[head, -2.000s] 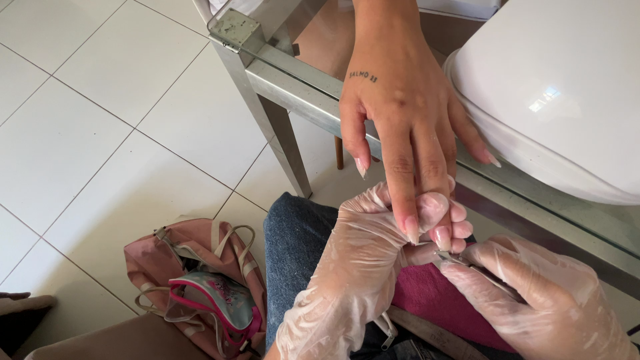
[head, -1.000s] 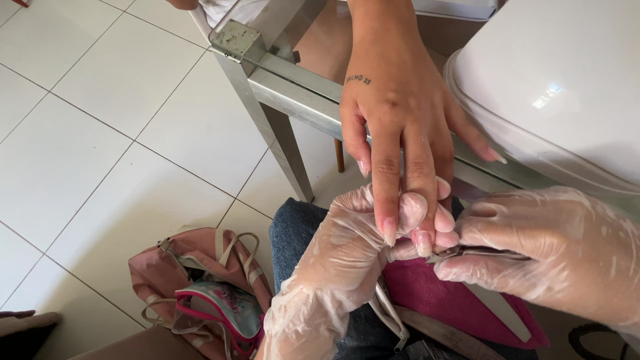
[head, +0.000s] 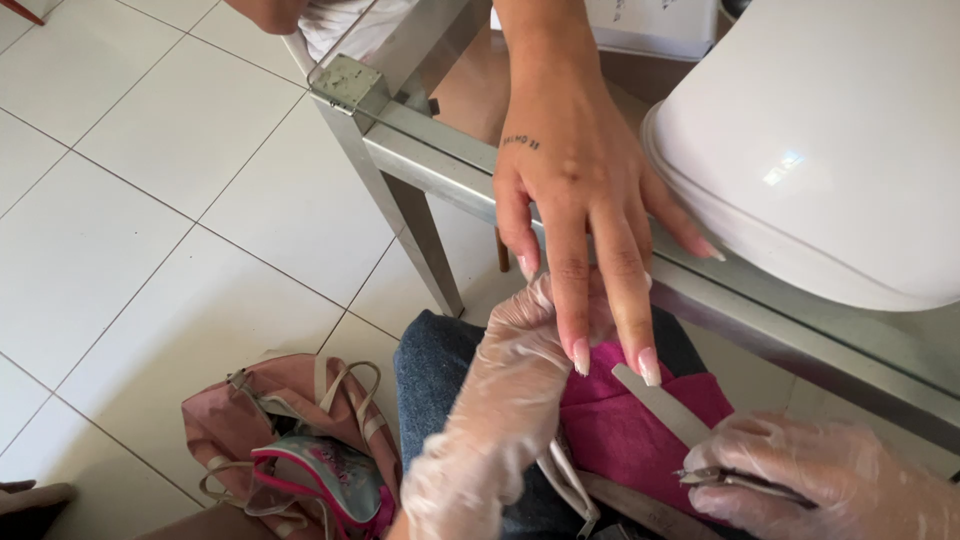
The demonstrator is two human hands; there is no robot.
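Observation:
My left hand, in a clear plastic glove, is under the fingers of another person's hand; its own fingers are mostly hidden, so its hold is unclear. That hand reaches down from the top, palm down, with long pale nails. My right hand, also gloved, holds metal cuticle nippers, jaws pointing left. A grey nail file slants from just below the other hand's fingertips to my right fingers; whether I hold it too is unclear. A magenta cloth lies on my lap beneath.
A glass-topped metal table crosses the upper middle, with a glossy white appliance on its right. A white box bearing writing is behind. A pink bag with a small pouch lies at lower left.
The nippers have moved away from the other person's fingertips, down and to the right, with my right hand. My left fingers no longer pinch the fingertips. The nail file now shows between the hands.

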